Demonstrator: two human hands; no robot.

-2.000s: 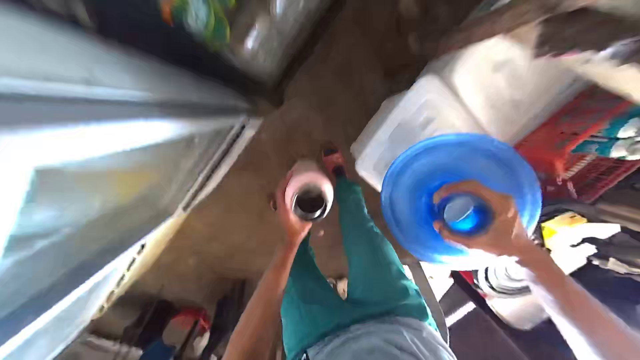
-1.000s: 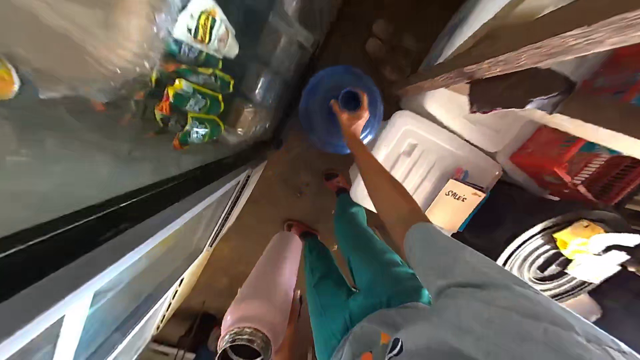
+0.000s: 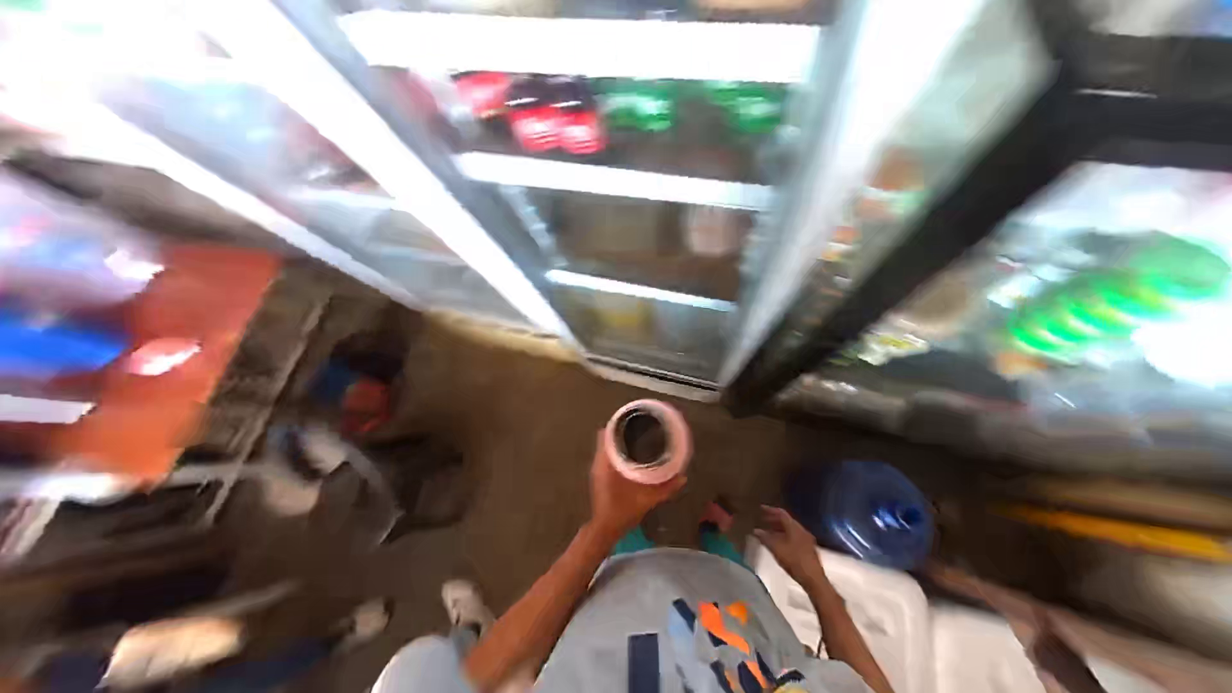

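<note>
My left hand (image 3: 626,496) is wrapped around a pink bottle (image 3: 680,445), whose open mouth faces up toward the camera. Out to the right, my right hand (image 3: 791,544) holds nothing, its fingers apart. Beside it, a large blue water jug (image 3: 871,515) stands on the floor, not touched by the hand as far as the blur shows. A white plastic container lid (image 3: 847,597) lies below the right hand. What is inside the bottle is too dark to tell.
A glass-door refrigerator (image 3: 664,371) with drink bottles on lit shelves stands ahead. A dark-framed display case (image 3: 885,241) is at the right, with green bottles (image 3: 1107,298). An orange surface (image 3: 192,356) is at the left. A shoe (image 3: 467,604) shows on the floor lower left.
My right hand has let go of the blue jug, which it held in both earlier frames. The pink bottle remains in my left hand. The view has swung toward the refrigerator.
</note>
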